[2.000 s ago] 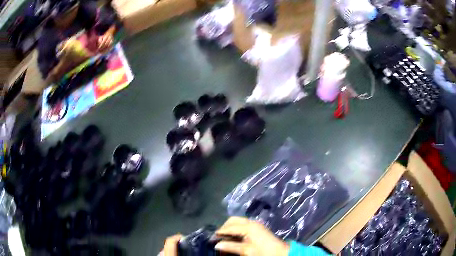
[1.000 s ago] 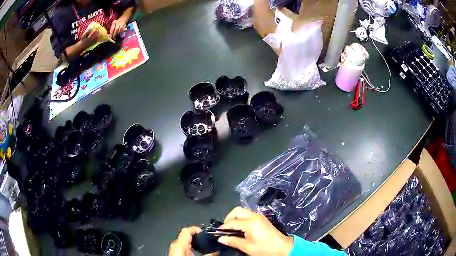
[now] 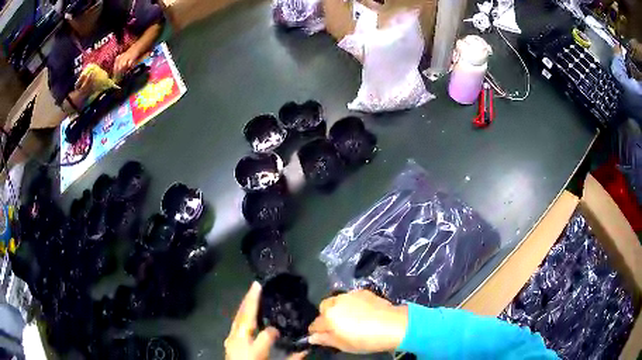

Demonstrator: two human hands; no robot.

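Observation:
My left hand (image 3: 248, 330) is at the bottom centre, cut off by the lower edge, with its fingers around a black housing (image 3: 285, 302). The housing's open cup faces up towards me. My right hand (image 3: 352, 322), in a blue sleeve, is at the housing's right side. Its fingertips pinch something small at the lower rim, too dark and blurred to name. A clear poly bag (image 3: 440, 235) with dark contents lies just beyond my right hand. Several black housings (image 3: 264, 207) stand in a group just beyond my left hand.
A large pile of housings (image 3: 105, 239) lies at left. An open carton (image 3: 521, 271) stands at lower right. A white bag (image 3: 394, 67), a pink bottle (image 3: 467, 74) and a red-handled tool (image 3: 485, 105) are at the back. Another person works over a printed sheet (image 3: 151, 98).
The held housing has moved up and away from me, beside the centre group, and its cup now shows. My right hand is still at its right side. The camera view has shifted slightly.

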